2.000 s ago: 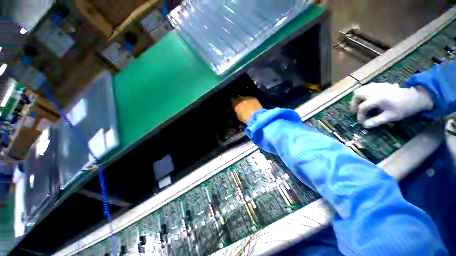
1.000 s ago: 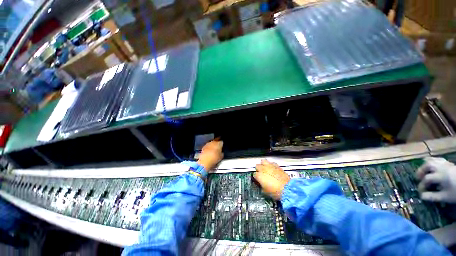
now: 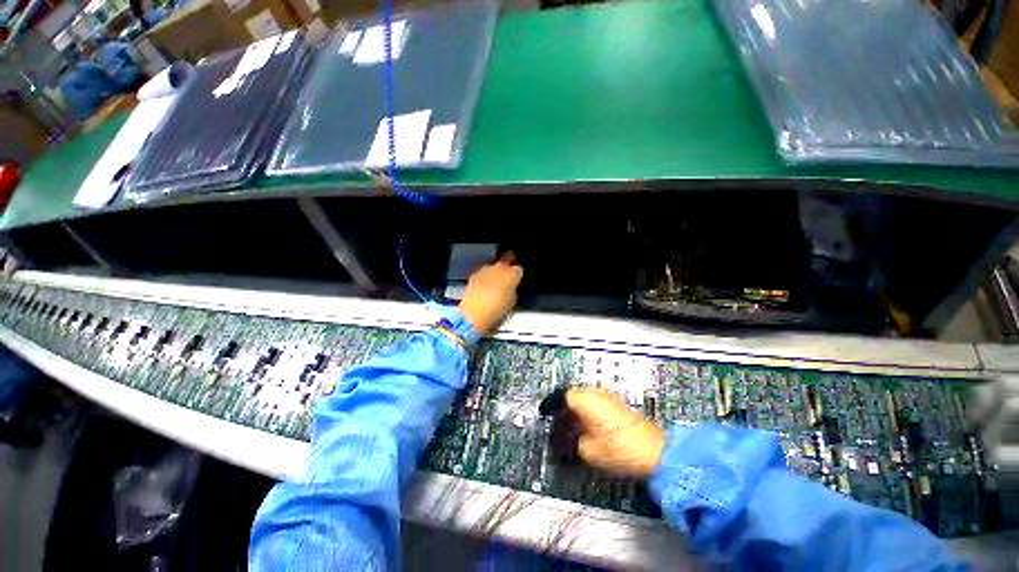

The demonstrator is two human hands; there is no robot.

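Green circuit boards [image 3: 508, 393] lie edge to edge in a long row on the conveyor. My right hand [image 3: 609, 432] is over the boards right of centre, blurred, with a black lump at its fingertips; I cannot tell whether this is a held part or a finger cover. My left hand [image 3: 489, 293] is at the conveyor's far rail, its fingertips at the shelf opening beside a small pale card or box [image 3: 470, 259]. A dark lump shows at its fingertips; whether it holds anything cannot be told. A yellow-orange band is on my left wrist.
A black parts bin [image 3: 715, 304] with gold glints is under the green shelf [image 3: 626, 95]. Ribbed clear trays [image 3: 877, 84] and grey sheets [image 3: 386, 95] lie on top. A blue coiled cord [image 3: 391, 123] hangs down. A blurred white-gloved hand [image 3: 998, 419] is at the right edge.
The view has shifted from the right side toward the row's middle. My right hand has left the bin, passed the far rail and moved over the boards. My left hand has appeared near the pale card.
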